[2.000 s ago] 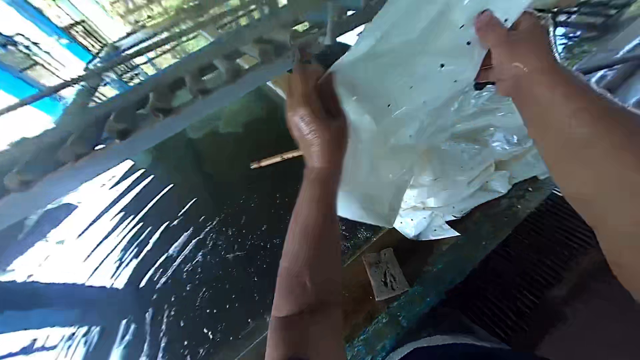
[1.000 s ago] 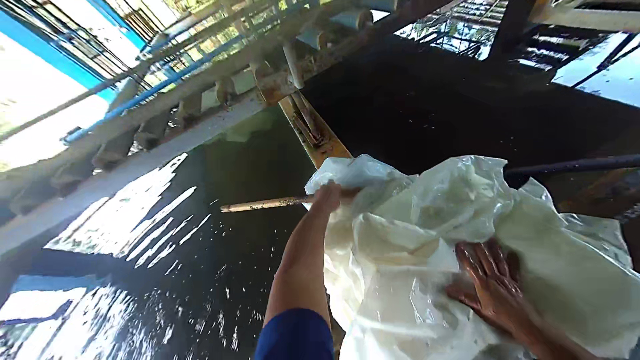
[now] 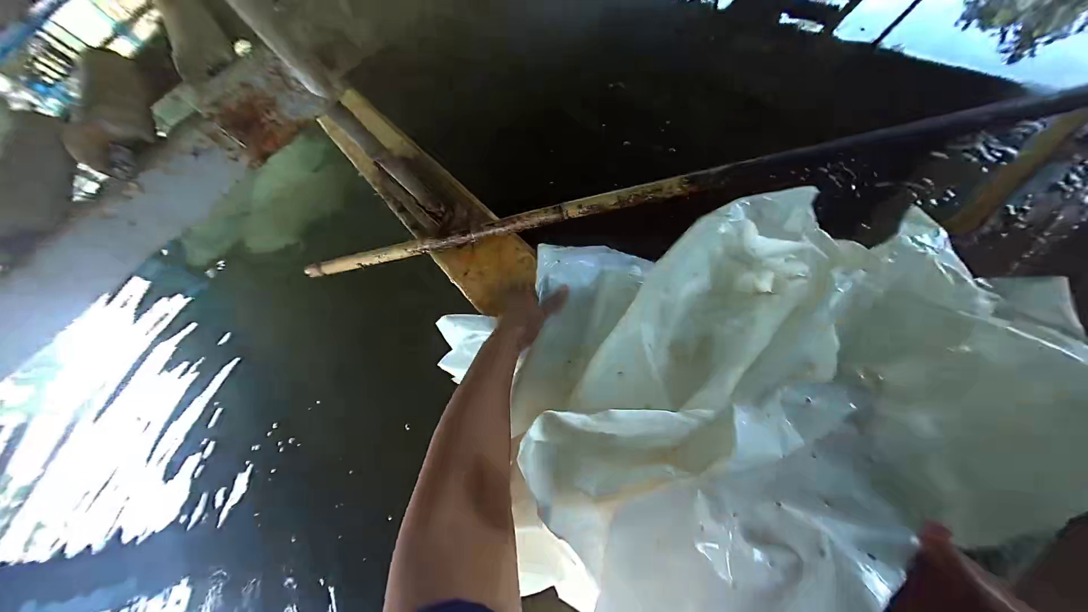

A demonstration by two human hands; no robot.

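A large heap of wet, whitish plastic sheeting (image 3: 705, 382) with small dark specks fills the centre and right. At its left edge my left hand (image 3: 529, 313) reaches forward beside the yellowish end of a board; whether its fingers grip the sheeting cannot be told. My right hand (image 3: 943, 561) is blurred at the lower right edge, against the sheeting's near side, its fingers mostly hidden. A bamboo pole (image 3: 544, 217) lies just beyond the heap, across the board (image 3: 484, 263).
Dark water (image 3: 323, 382) with bright reflections spreads at left and beyond the pole. A pale beam (image 3: 127, 229) with rounded grey pieces runs along the upper left. A pipe (image 3: 285, 47) meets the board at the top.
The sheet held up between both hands two seconds ago now lies bunched in a heap. My right hand has moved off the top of the heap to its near right side. The view has shifted.
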